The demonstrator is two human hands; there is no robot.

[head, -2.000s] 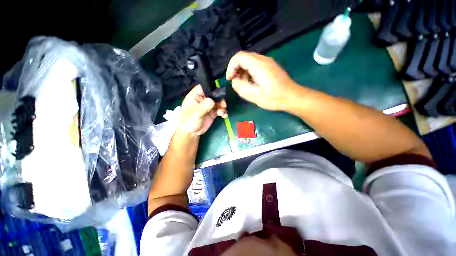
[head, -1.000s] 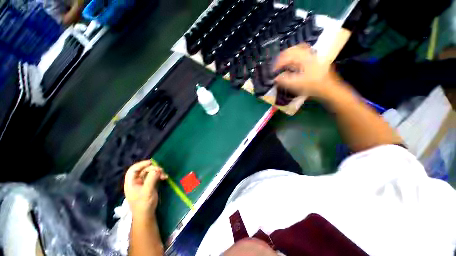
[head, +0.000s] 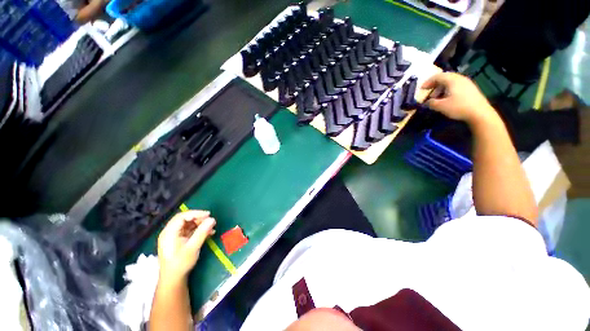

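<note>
Black angled housings (head: 345, 103) stand in slanting rows on a tan-edged board (head: 368, 157) at the upper middle. My right hand (head: 456, 98) is at the right end of the front row, its fingertips beside or against the last housing (head: 409, 92); whether they grip it is unclear. My left hand (head: 180, 244) is at the lower left over the green bench, fingers loosely curled and apart, with nothing visible in it. A white squeeze bottle (head: 266, 135) stands left of the board.
A black tray (head: 240, 110) behind the bench holds a heap of small black pieces (head: 143, 184) and some housings. A red square (head: 233, 240) and yellow tape (head: 222, 256) lie beside my left hand. Crinkled plastic (head: 68, 275) is at lower left, blue crates (head: 440, 155) right of the bench.
My left hand held a black housing two seconds ago and no longer does. My right hand moved from above the bench to the housing rows, then rightward along them. The view turned toward the board.
</note>
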